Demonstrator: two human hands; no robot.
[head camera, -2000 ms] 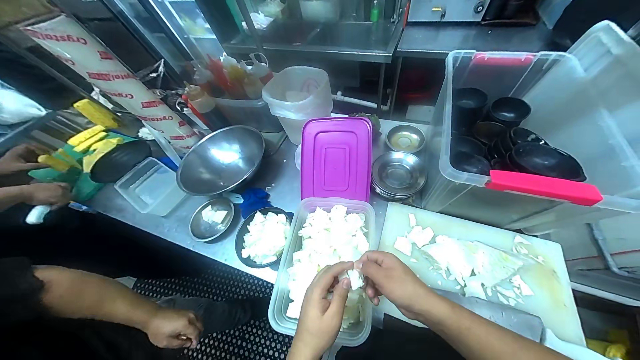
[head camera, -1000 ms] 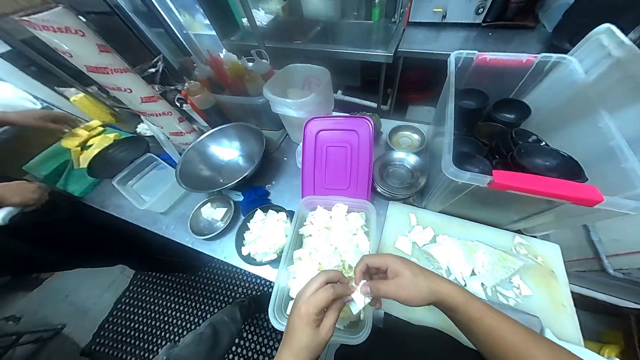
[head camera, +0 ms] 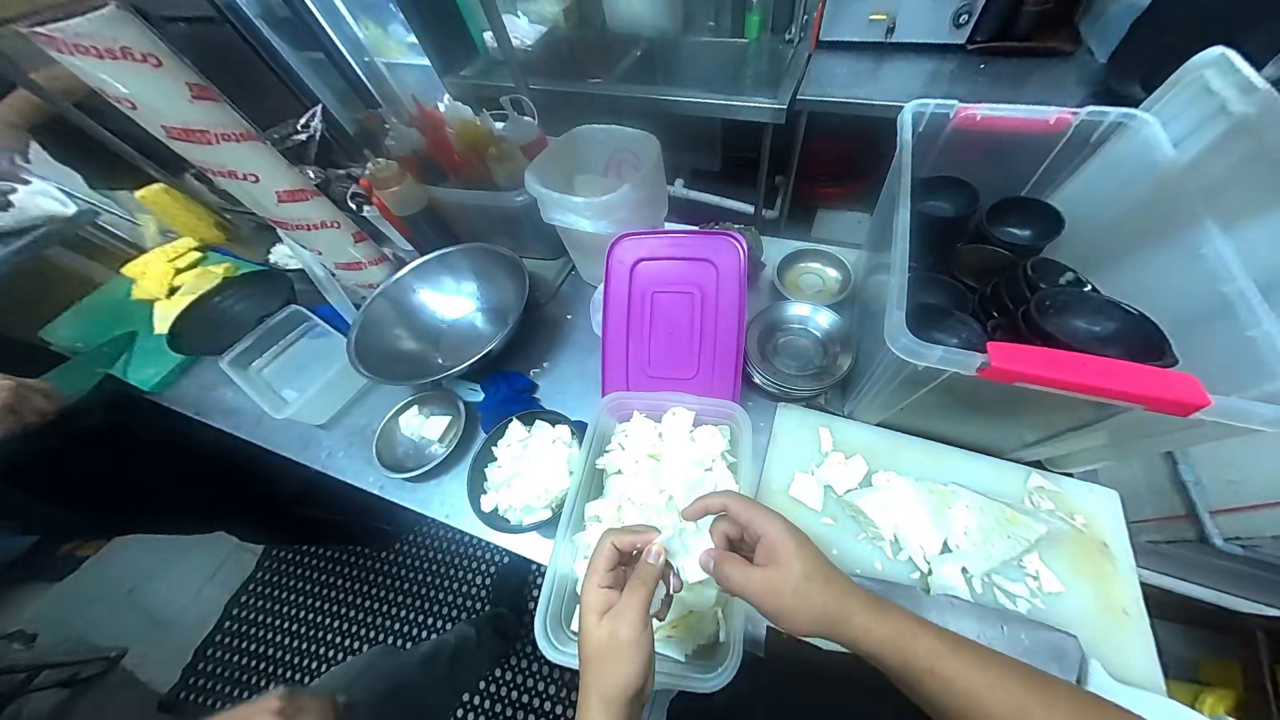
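A clear plastic container full of white chopped food pieces stands in front of me. Over it, my left hand has its thumb and forefinger together; a small pale piece seems to lie at its fingers. My right hand is just to the right, thumb and fingers apart, close to a white piece. A purple lid stands behind the container. On the right, a white cutting board holds more chopped pieces, with a wide cleaver blade along its near edge.
Left of the container are a black bowl of white pieces, a small metal bowl, a large steel bowl and a clear tub. Stacked metal bowls and a bin of black bowls stand right. A co-worker's hand shows bottom left.
My hands have moved apart; a second ago their fingers met around a white piece. The co-worker's arms at the left have shifted.
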